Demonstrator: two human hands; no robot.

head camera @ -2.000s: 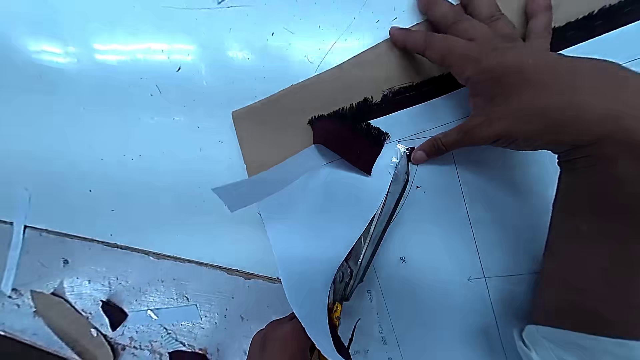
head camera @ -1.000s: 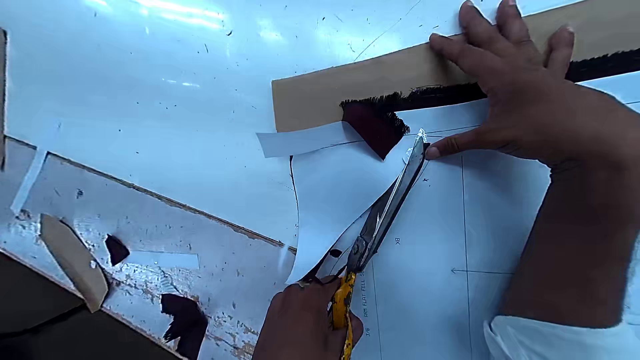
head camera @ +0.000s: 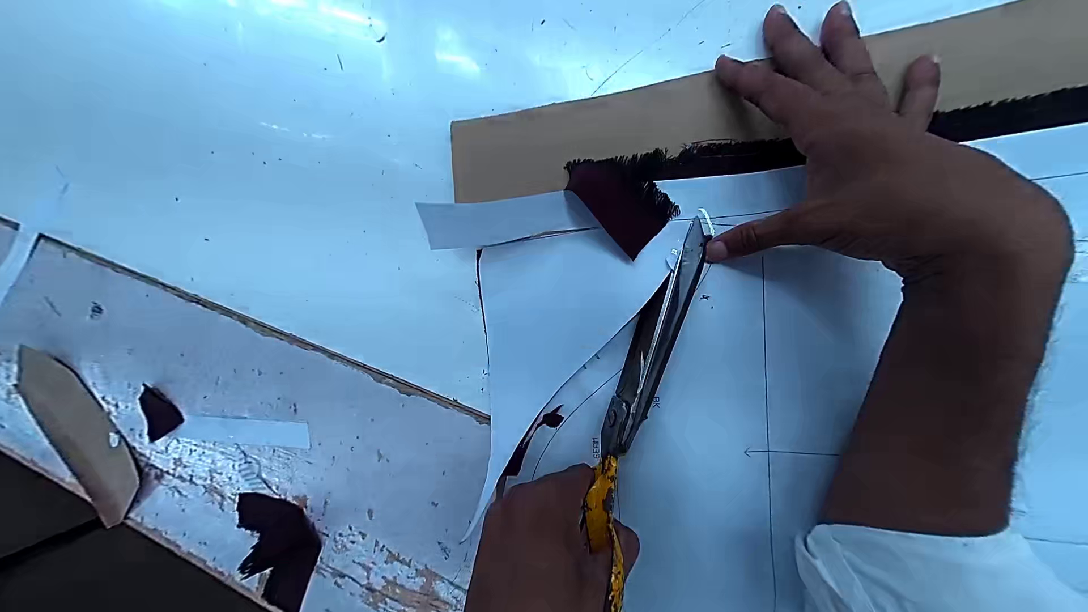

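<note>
My left hand (head camera: 544,540) grips the yellow handles of metal scissors (head camera: 646,365), thumb at the right. Their blades lie close together over a white paper pattern (head camera: 697,476) with drawn lines, tips beside my right thumb. My right hand (head camera: 884,161) is palm down with fingers spread: fingers on a brown card strip (head camera: 527,153), thumb on the paper. A cut paper edge curves left of the blades, with dark fabric (head camera: 527,446) showing in the gap. A maroon fabric flap (head camera: 620,208) with frayed edges is folded over the paper near the card.
At the lower left, beyond a raised table edge (head camera: 255,327), a worn white surface (head camera: 357,476) holds a brown card scrap (head camera: 81,433), dark fabric scraps (head camera: 280,544) and a thin paper strip (head camera: 246,431). Another white strip (head camera: 17,259) crosses the edge.
My left hand and the scissor handles show more fully than two seconds ago. My right fingers have spread further apart on the card. The view has shifted, bringing more of the lower-left scraps in.
</note>
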